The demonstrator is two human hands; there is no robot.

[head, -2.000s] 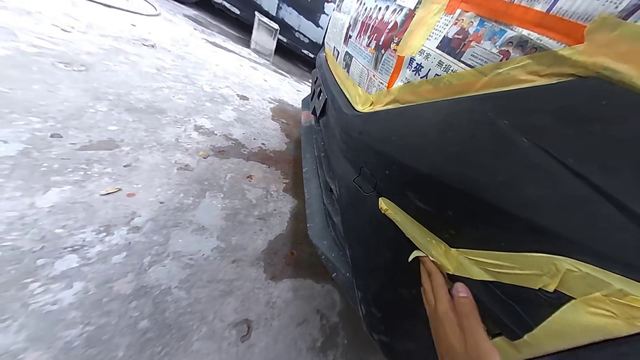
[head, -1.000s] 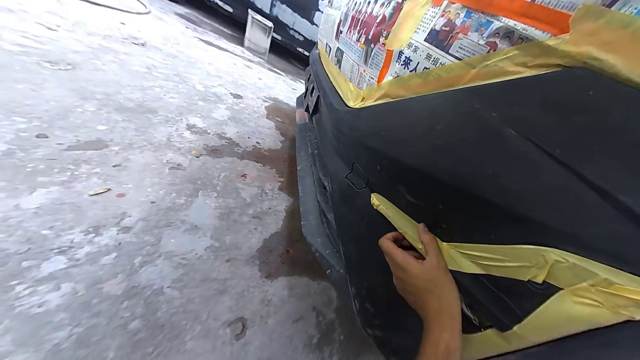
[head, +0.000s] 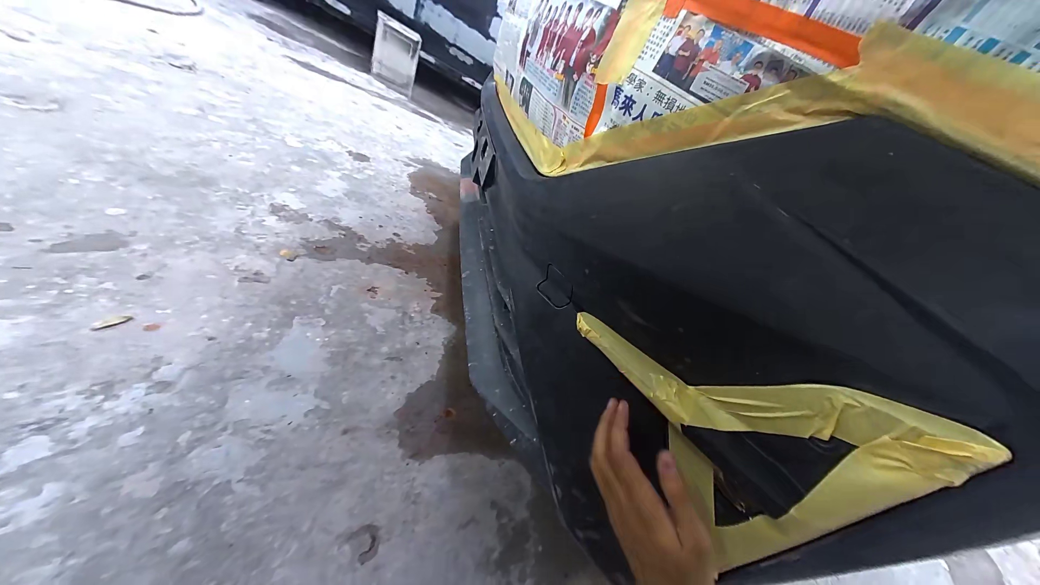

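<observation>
A black car bumper (head: 756, 236) fills the right half of the view. Yellow masking tape (head: 764, 406) frames a dark recess (head: 772, 467) low on it, and its narrow upper end tapers toward a small outlined cover (head: 555, 287). My left hand (head: 650, 496) lies at the bumper left of the recess, fingers pointing up and thumb apart, with nothing seen in it. Its thumb is beside a downward strip of tape (head: 691, 467); whether it touches the strip cannot be told. The palm is hidden. My right hand is out of view.
Newspaper sheets (head: 569, 61) with yellow and orange tape cover the area above the bumper. A stained, wet-patched concrete floor (head: 244, 325) spreads at left. Farther back, a pale block-like object (head: 396, 53) stands by another dark vehicle (head: 455, 36) with light patches.
My left hand has moved down from the upper tape strip, and its bent fingers have straightened. The tape strip running down beside the recess, hidden behind the hand a second ago, now shows.
</observation>
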